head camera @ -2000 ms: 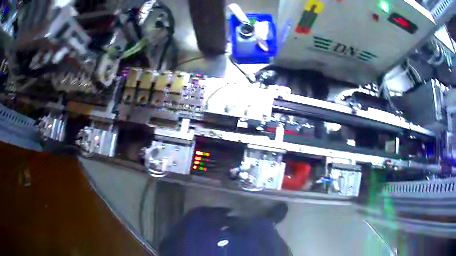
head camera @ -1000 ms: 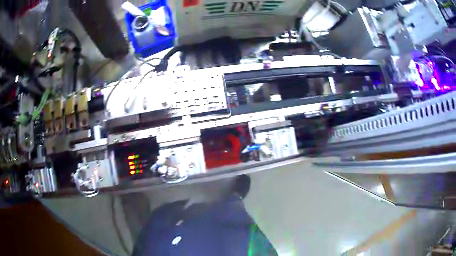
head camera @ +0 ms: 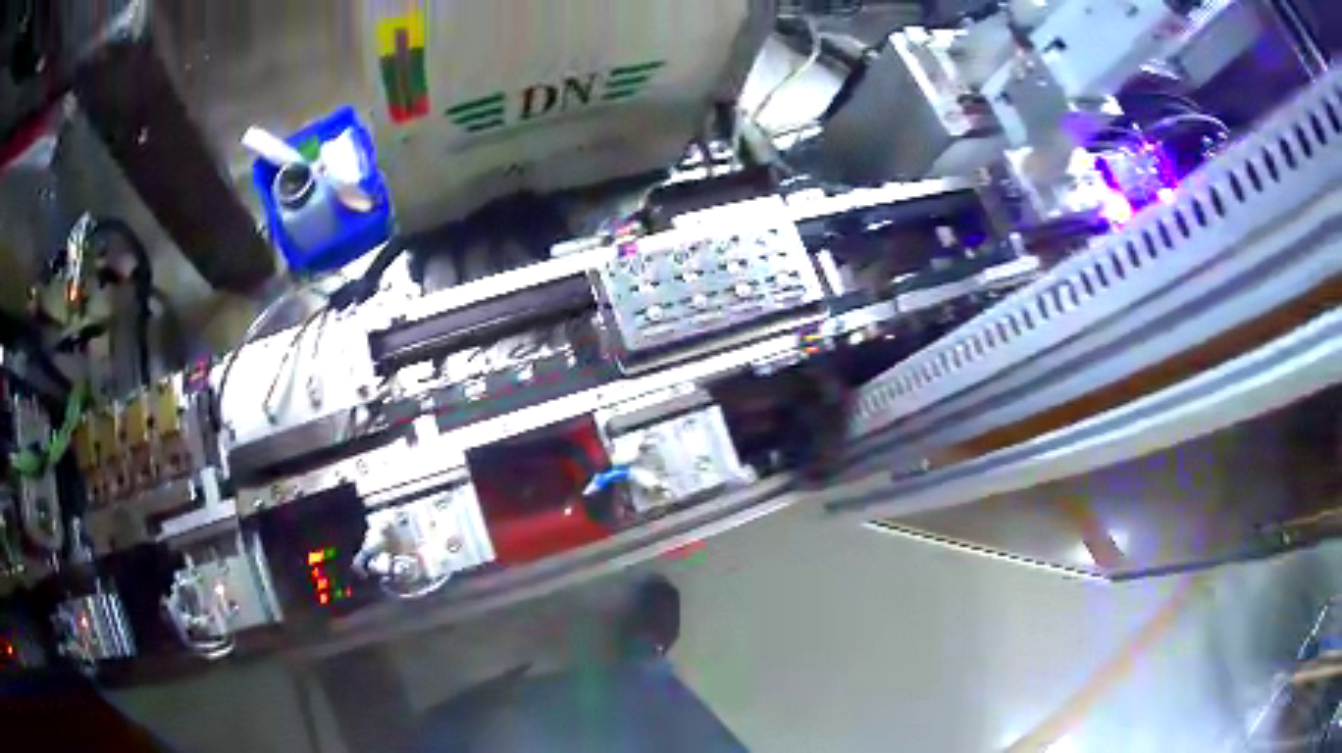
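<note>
No hand of mine can be made out; only my dark clothed body and a dark shoe-like shape show at the bottom. In front of me is a machine line. A pale carrier plate (head camera: 712, 288) with rows of small round parts sits on the conveyor rail (head camera: 898, 233). A white cover plate (head camera: 302, 386) with thin black cables lies left of it. Tan-gold blocks (head camera: 140, 449) stand in a row at the far left. Silver clamp fixtures (head camera: 427, 541) line the near edge.
A guard door frame (head camera: 1089, 294) slants across the right. Behind the line stand an off-white DN cabinet (head camera: 589, 140) and a blue bin (head camera: 348, 221) holding a bottle. A red part (head camera: 533, 493) lies under the rail. Purple light (head camera: 1126, 184) glows at back right. Grey floor (head camera: 824, 633) shows below.
The view has shifted right and tilted. The carrier plate has moved right along the rail, away from the white cover plate, and a dark gap with small parts shows between them.
</note>
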